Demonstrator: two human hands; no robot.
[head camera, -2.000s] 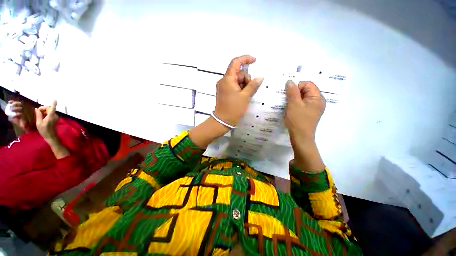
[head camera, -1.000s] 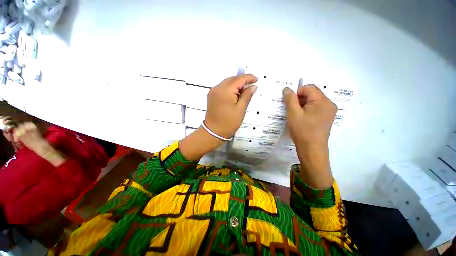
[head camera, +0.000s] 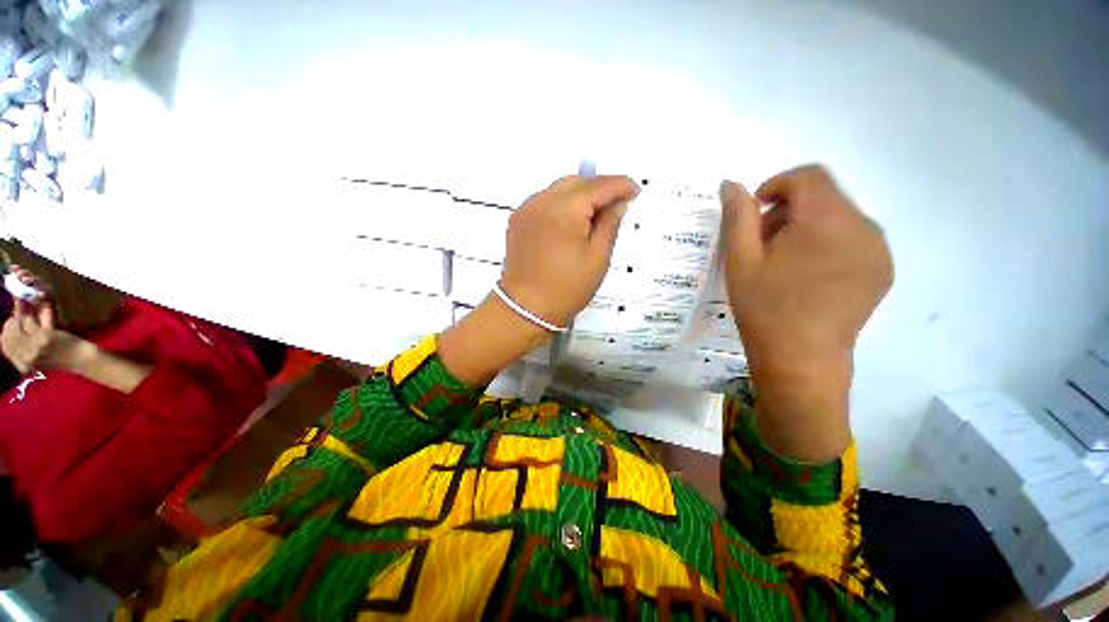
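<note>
A long white label strip (head camera: 651, 310) with rows of small print and black dots runs from between my hands down toward my shirt. My left hand (head camera: 557, 253) pinches its upper left edge. My right hand (head camera: 805, 270) is at the strip's upper right, thumb and forefinger curled; whether a sticker is between the fingertips cannot be told. White cartons (head camera: 401, 214) with blank sides lie in rows left of my left hand. Boxes behind the strip and my right hand are hidden.
The white table (head camera: 365, 97) curves around. A pile of small white items (head camera: 46, 116) is at the far left. A person in a red top (head camera: 134, 413) sits at left, holding a small white item. Grouped white boxes (head camera: 1009, 474) with dots stand at the right edge.
My left hand has moved slightly left since two seconds ago and then stayed nearly still. My right hand has moved right, and over the boxes' labelled sides.
</note>
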